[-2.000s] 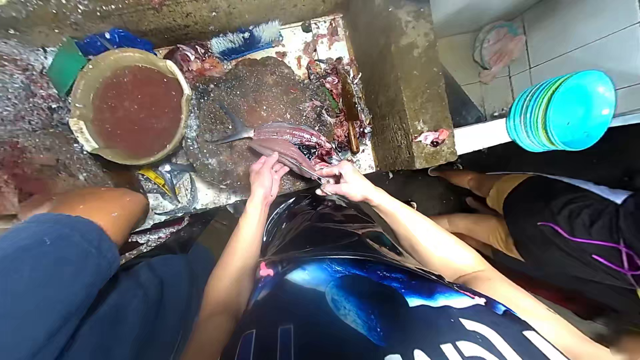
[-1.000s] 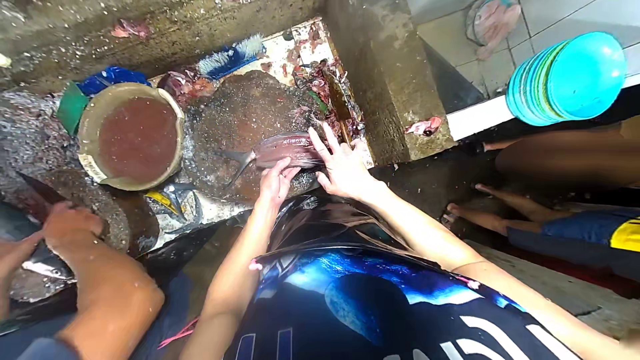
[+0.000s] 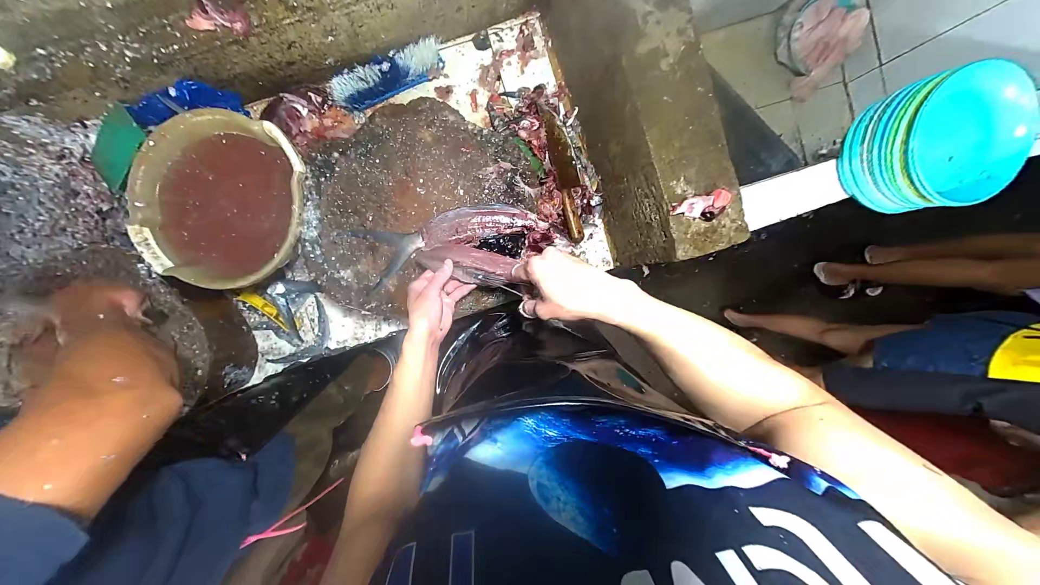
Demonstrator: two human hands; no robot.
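Observation:
A split fish [image 3: 479, 231] lies on a round, dark chopping block [image 3: 406, 166], its tail pointing left and its belly cavity showing dark between two pink flaps. My right hand [image 3: 561, 284] pinches the near flap at the head end. Against the lower edge of the fish, near the tail, rests my left hand [image 3: 439, 299], thumb on the flesh and fingers spread; whether it grips is not plain. A knife [image 3: 561, 154] with a wooden handle lies among fish scraps, just beyond the head end.
Left of the block stands a basin of reddish water [image 3: 227, 203]. A blue scrub brush [image 3: 386, 77] lies behind. A co-worker's arm [image 3: 97, 390] reaches in at far left. A concrete ledge [image 3: 650, 122] borders the right, with stacked turquoise basins [image 3: 942, 138] beyond. Other people's legs show at right.
The fish, closed one second ago under my spread right hand, now lies opened. My right hand has closed on its near flap. The co-worker's hand at left has moved.

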